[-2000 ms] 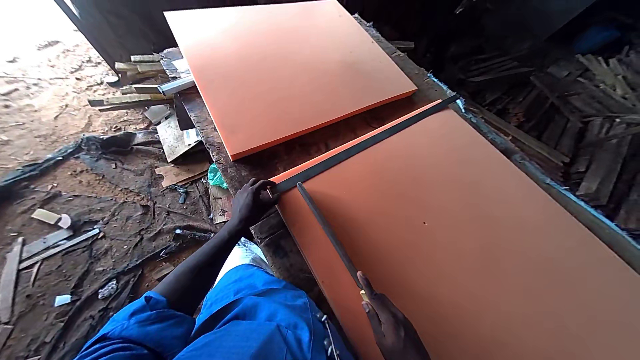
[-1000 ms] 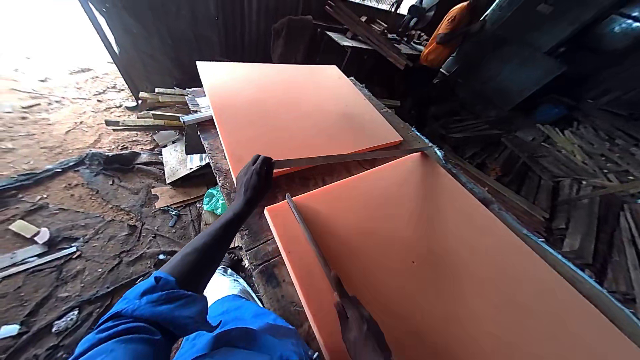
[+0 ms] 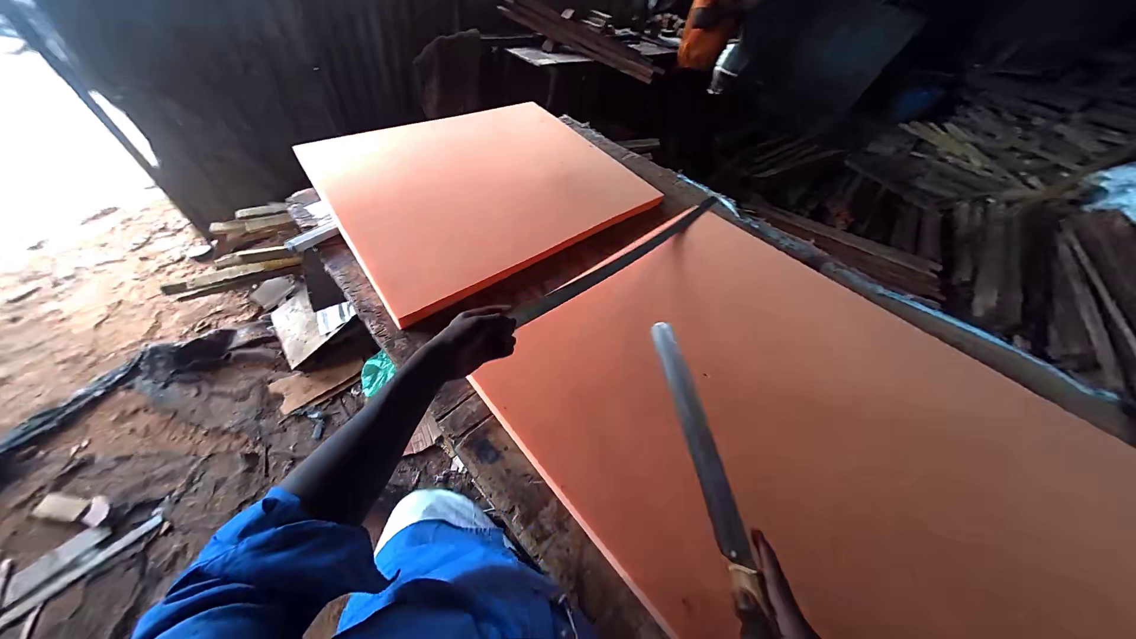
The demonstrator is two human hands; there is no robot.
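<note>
My left hand [image 3: 484,339] is closed on the near end of a long flat straightedge [image 3: 612,264], which lies across the narrow end of a large orange foam sheet [image 3: 843,417]. In my right hand [image 3: 770,590], at the bottom, is the handle of a long-bladed knife [image 3: 701,435]. Its blade points away from me over the same sheet, apart from the straightedge; whether it touches the foam I cannot tell. Beyond the straightedge, across a gap, a second orange foam piece [image 3: 479,204] lies on the wooden table [image 3: 532,532].
Wood offcuts [image 3: 253,257] and a green plastic bag [image 3: 378,374] lie left of the table. Scrap wood [image 3: 985,257] is piled at the right. A person in orange clothing [image 3: 706,35] is partly visible at the back, near stacked boards [image 3: 577,40].
The straightedge, raised over the gap one second ago, is now down along the sheet's end. My right hand has drawn the knife away from the sheet's near left corner, further over the foam.
</note>
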